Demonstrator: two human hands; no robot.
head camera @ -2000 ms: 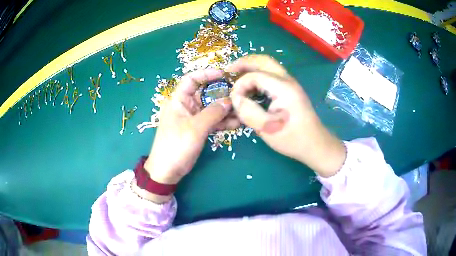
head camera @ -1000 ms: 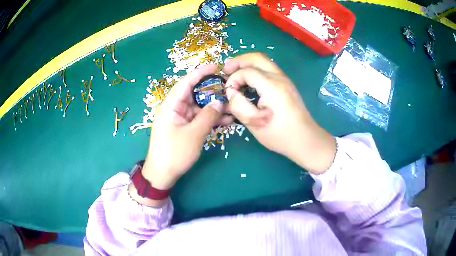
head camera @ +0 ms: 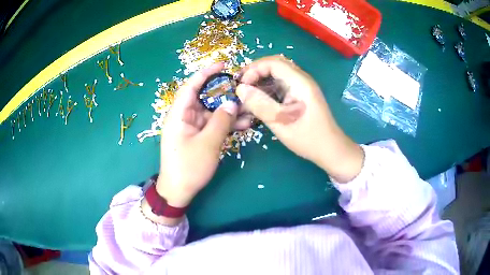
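Observation:
My left hand (head camera: 196, 126) holds a round unit (head camera: 218, 92), a black-rimmed disc with a blue-silver inside and an orange strip across it, thumb on its lower edge. My right hand (head camera: 285, 102) is at the disc's right edge, with thumb and forefinger pinched together. Something dark shows inside the curl of its fingers, but I cannot tell what it is. Whether a small part is between the fingertips is hidden. A mixed heap of orange flexes and white pieces (head camera: 212, 44) lies behind and under the hands.
A waiting unit (head camera: 225, 8) lies at the heap's far end. A red tray (head camera: 345, 47) of white pieces and a clear bag (head camera: 411, 115) are at right. Y-shaped flex cables (head camera: 126, 128) lie at left. Other units (head camera: 460, 49) lie far right.
The disc is tilted differently and has shifted slightly left and up with my left hand. An orange strip now shows across it more clearly. My right fingers stay at its right edge.

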